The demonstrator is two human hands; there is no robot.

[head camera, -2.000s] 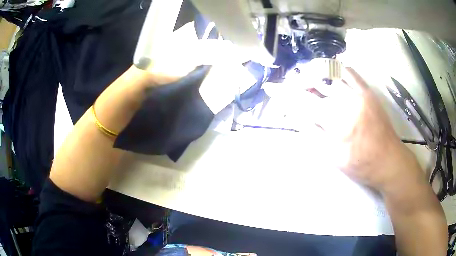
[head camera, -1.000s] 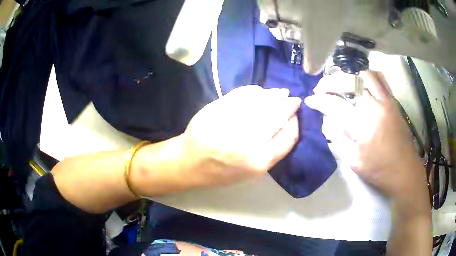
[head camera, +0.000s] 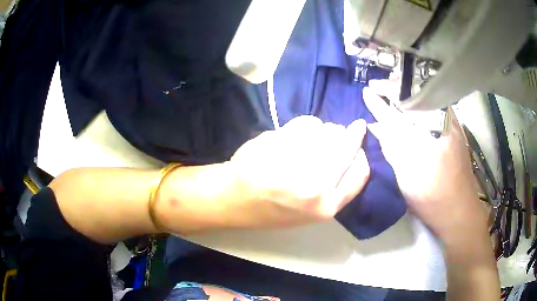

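Observation:
The navy cloth (head camera: 147, 88) spreads over the left of the table, with a strip running under the presser foot (head camera: 361, 72) and a pointed end (head camera: 377, 203) towards me. A narrow white strip (head camera: 272, 104) curves along it. My left hand (head camera: 303, 161) lies on the cloth with thumb and fingertips pinched on it, just in front of the foot. My right hand (head camera: 415, 159) is beside it at the strip's right edge, fingertips near the foot; strong glare hides whether it grips the cloth. The machine head (head camera: 465, 53) stands above my right hand.
A rounded white bar (head camera: 262, 44) hangs over the cloth left of the needle area. Large black shears (head camera: 507, 176) and smaller snips (head camera: 480, 154) lie right of my right hand, with a thin stick (head camera: 526, 185) beside them. The white table's front edge (head camera: 282, 258) curves near my lap.
Since two seconds ago my left hand has come across to the cloth in front of the foot, and the cloth has been spread there. Over the last second the hands have barely moved relative to it.

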